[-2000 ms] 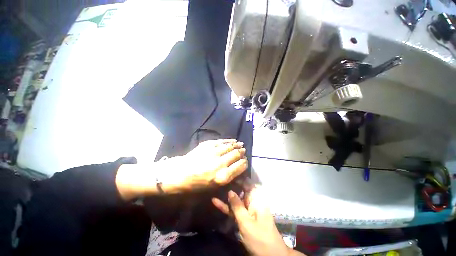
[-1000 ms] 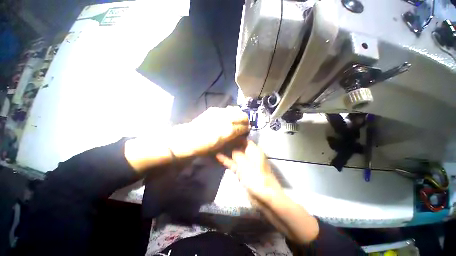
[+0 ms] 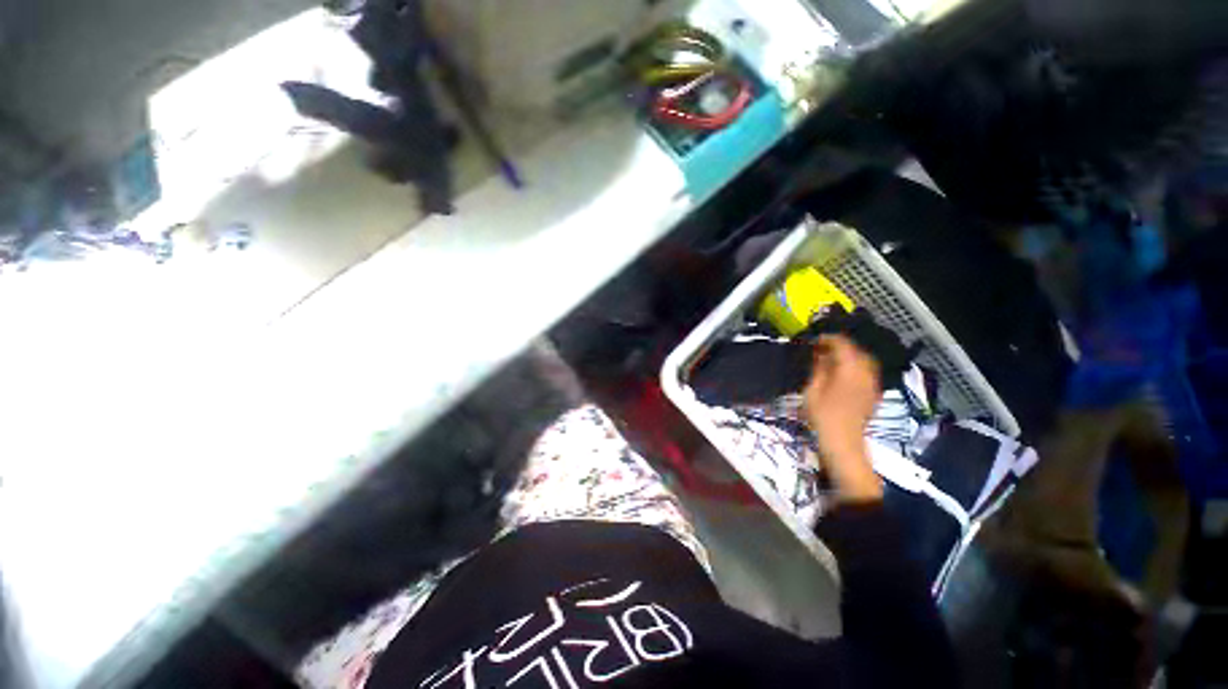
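Observation:
My right hand [image 3: 846, 400] is blurred and reaches down into the white plastic basket [image 3: 739, 464]. Its fingers are at a crumpled black cloth piece [image 3: 869, 339] inside; whether they grip it cannot be told. Another black piece [image 3: 745, 369] lies left of the hand. Striped and white-banded pieces [image 3: 894, 428] lie around the wrist, and some hang over the basket's near right rim. A yellow item [image 3: 805, 299] is at the basket's far end. My left hand is out of the picture.
The white machine table [image 3: 445, 303] runs diagonally at left, with black scraps [image 3: 404, 115], a blue-tipped thin tool [image 3: 509, 172] and a turquoise-edged tray [image 3: 734, 146] of coils. My lap shows patterned cloth [image 3: 586, 471]. Blue and brown things are blurred at right.
The view has swung right, away from the needle area. My right hand has left the cloth at the machine and is now in the basket. My left hand has gone out of view.

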